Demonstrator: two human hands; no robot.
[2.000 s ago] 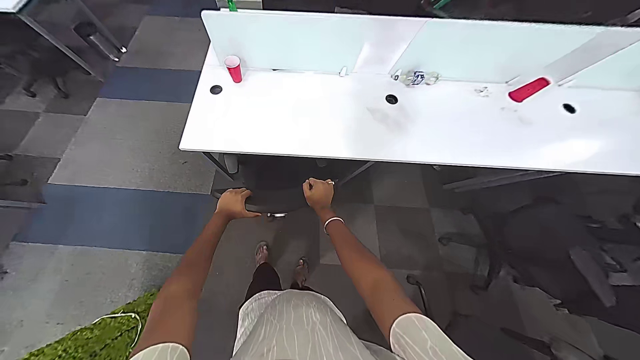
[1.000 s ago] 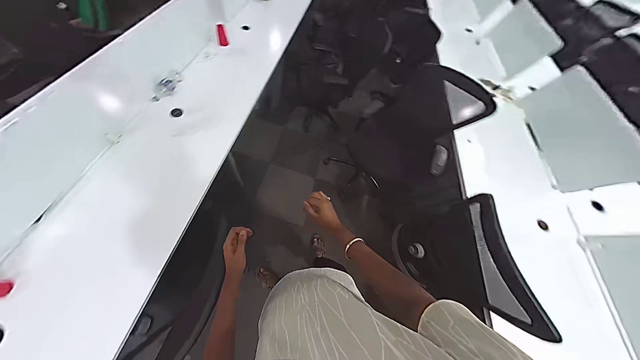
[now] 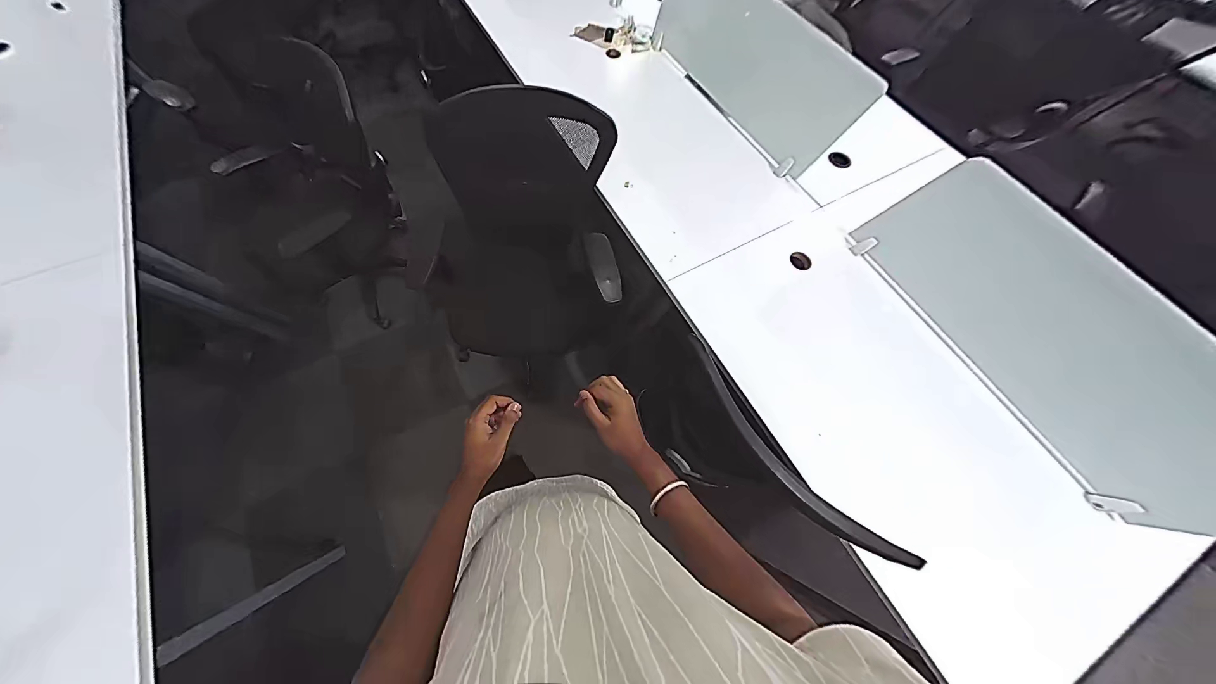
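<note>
Both hands are raised in front of my body with fingers curled and nothing seen in them. My left hand (image 3: 490,435) is at the middle of the head view, over the dark floor. Close by on its right is my right hand (image 3: 613,414), with a bangle (image 3: 668,496) on the wrist. Ahead of both hands stands a black office chair (image 3: 522,209) with a mesh back and a grey armrest. Another black chair's curved back (image 3: 760,437) lies to the right of my right hand, against the desk edge.
A white desk (image 3: 760,351) with frosted divider panels (image 3: 1064,332) runs along the right. Another white desk (image 3: 71,380) borders the left. More black chairs (image 3: 275,123) fill the aisle's far left. Small items (image 3: 622,36) lie on the far right desk.
The view has turned far to the right. Two seconds ago both hands were at a dark chair back by the desk; now they are away from it, held before my body.
</note>
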